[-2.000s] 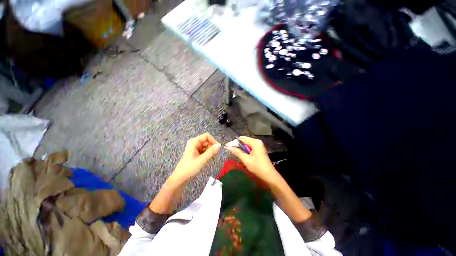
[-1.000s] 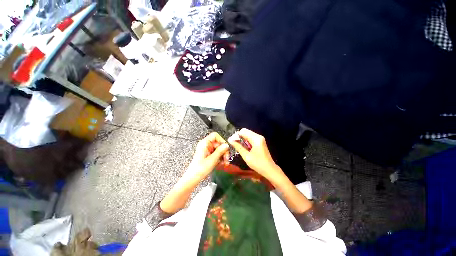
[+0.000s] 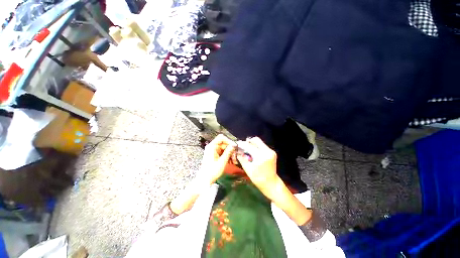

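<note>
My left hand [image 3: 218, 157] and my right hand [image 3: 258, 160] meet fingertip to fingertip above my lap. Both hands have their fingers pinched together. A small dark and pink tool, which looks like thread snips [image 3: 246, 155], shows in my right hand. What the fingertips pinch is too small and blurred to tell; no needle or thread can be made out. The navy garment [image 3: 348, 65] with black-and-white check edges lies over the table to the right, apart from my hands. The black button pad [image 3: 176, 86] with a red edge bears many pale discs.
The white table [image 3: 136, 95] holds a crinkled clear plastic bag [image 3: 176, 25] beyond the pad. The green flowered apron [image 3: 247, 216] covers my lap. A blue plastic crate [image 3: 441, 174] stands at the right. Cardboard boxes [image 3: 63, 131] are at the left on the speckled floor.
The view has swung right, bringing the navy garment and blue crate more into sight. My hands were slightly apart two seconds ago and are now together at the fingertips.
</note>
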